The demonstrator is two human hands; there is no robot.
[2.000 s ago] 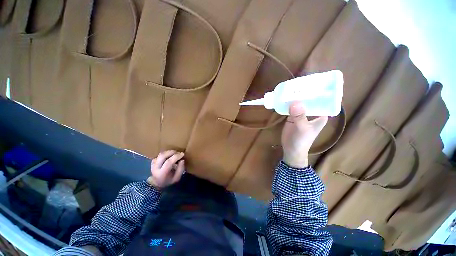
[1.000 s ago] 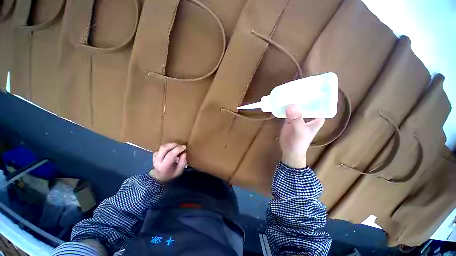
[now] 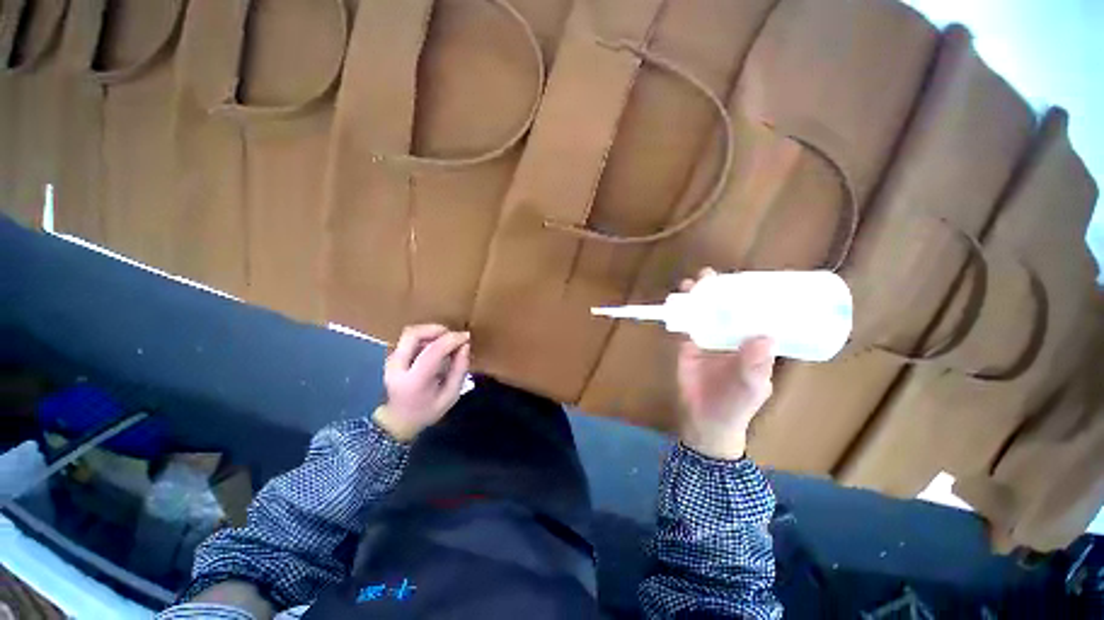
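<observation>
Several brown tote bags (image 3: 515, 303) lie overlapping in a row, each with a narrow D-shaped handle (image 3: 726, 133). My right hand (image 3: 724, 382) grips a translucent white squeeze bottle (image 3: 775, 315). The bottle lies roughly level over the bags, its thin nozzle pointing left, below the end of a handle. Whether the tip touches the bag cannot be told. My left hand (image 3: 426, 373) is at the near edge of the bags, fingers bent, with a small white scrap (image 3: 466, 384) showing at its fingers.
The grey-blue table edge (image 3: 285, 333) runs along the front. A white piece (image 3: 942, 489) shows under the bags at the near right. Below left are a blue item (image 3: 103, 418), boxes and clear plastic. The white table top (image 3: 1029, 49) shows at the upper right.
The bottle has moved down and right, away from the handle end, and has turned level. My left hand has shifted slightly, and the white scrap shows more clearly. The view has shifted.
</observation>
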